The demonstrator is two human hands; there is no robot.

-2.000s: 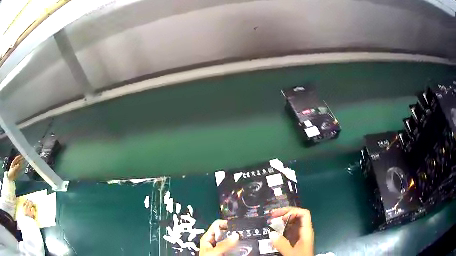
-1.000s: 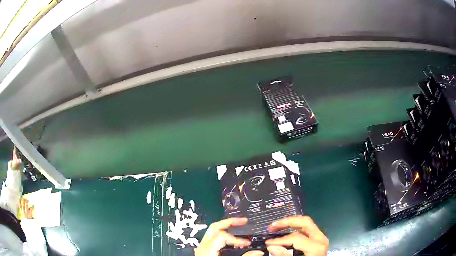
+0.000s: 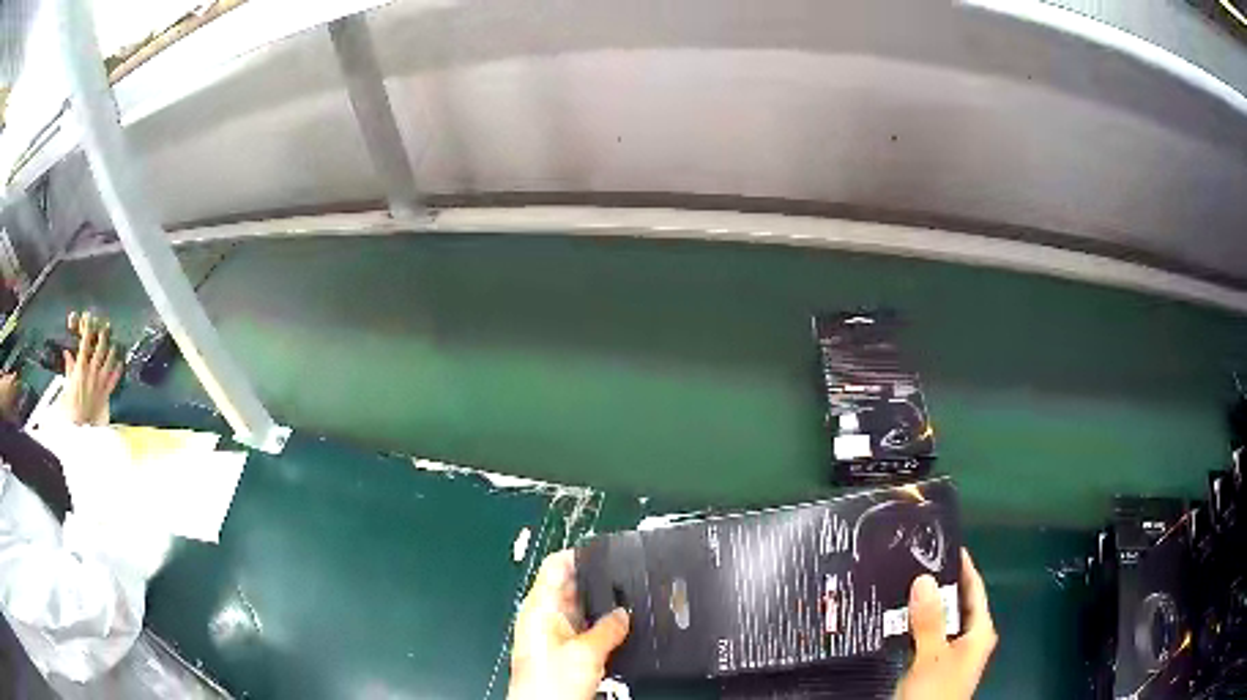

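Observation:
A flat black retail box (image 3: 780, 581) is held up lengthwise before me, its text side facing me, with a ring-shaped product picture near its right end. My left hand (image 3: 568, 636) grips its left end, thumb on the face. My right hand (image 3: 950, 636) grips its right end, thumb beside a small white label. Below the held box, part of another dark printed surface shows; the held box hides most of it.
A single black box (image 3: 875, 397) lies on the green surface (image 3: 547, 342) beyond my hands. Stacked black boxes (image 3: 1156, 602) stand at the right. At the left, another person's hand (image 3: 93, 367) and white sleeve are near paper sheets (image 3: 185, 479) and a slanted metal post (image 3: 171, 274).
The held box has been lifted and turned lengthwise, with my hands now at its two ends. The view has swung left, so the stacked boxes sit lower and further right.

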